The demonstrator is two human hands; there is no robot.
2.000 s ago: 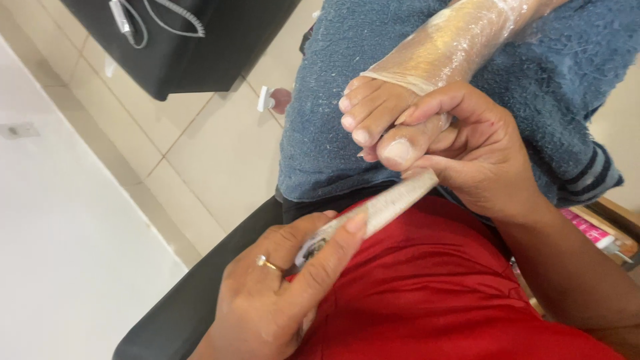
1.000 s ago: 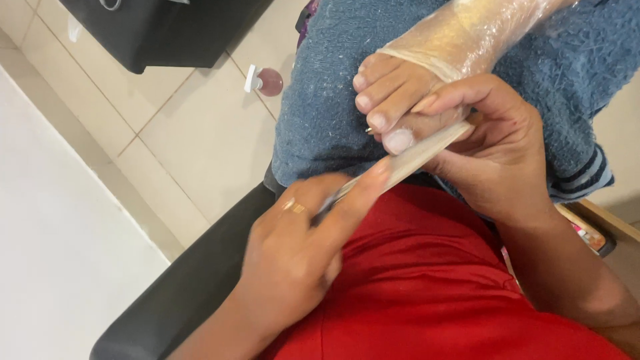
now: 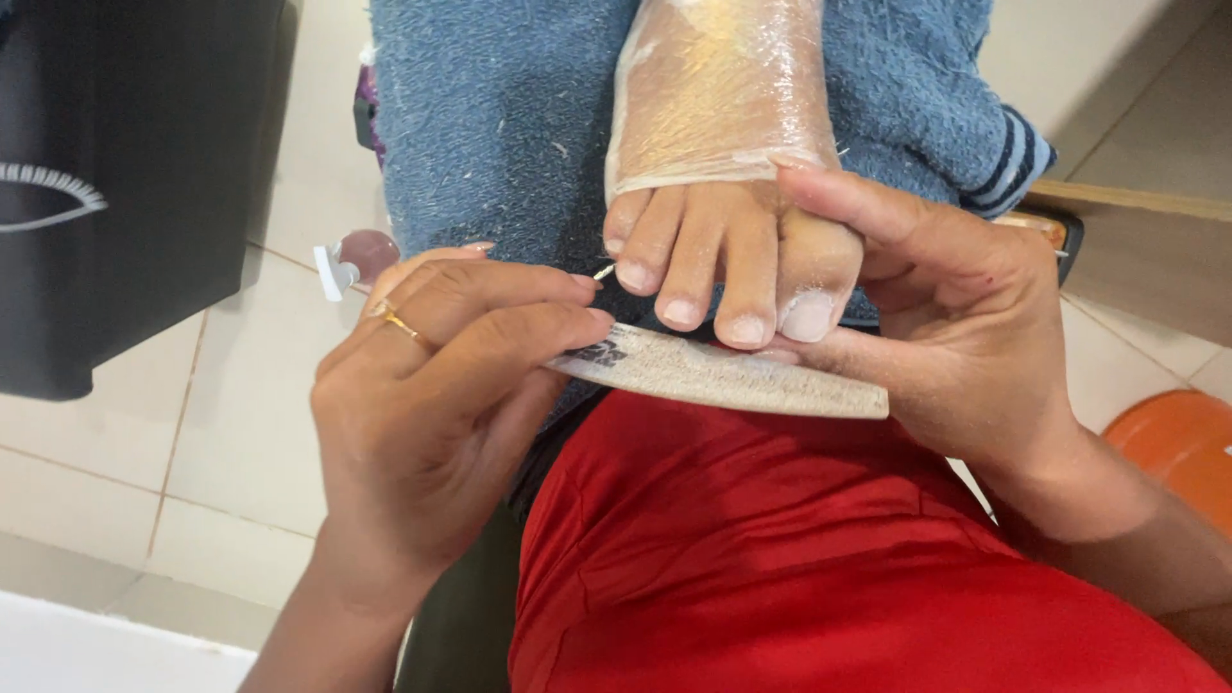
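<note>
My left hand (image 3: 433, 375), with a ring on one finger, grips a pale curved nail file (image 3: 741, 380) by its marked end. The file's free part lies just below the toes, pointing right. A thin metallic thing (image 3: 604, 271) shows by the fingertips of that hand. My right hand (image 3: 953, 298) holds the big-toe side of another person's bare foot (image 3: 717, 241), thumb and finger around the big toe. Whitish dust lies on the big toenail. Clear plastic film (image 3: 722, 106) wraps the foot above the toes. Under it a blue towel (image 3: 491, 125) is spread.
A black container or piece of furniture (image 3: 125, 192) stands at the upper left. A pump bottle with pinkish contents (image 3: 364, 260) is beside the towel on the tiled floor. At the right are an orange round object (image 3: 1179, 452) and a wooden edge (image 3: 1145, 202).
My left hand has drawn the file back from the big toenail to just below the toes. My right hand still holds the foot. The view has shifted and turned.
</note>
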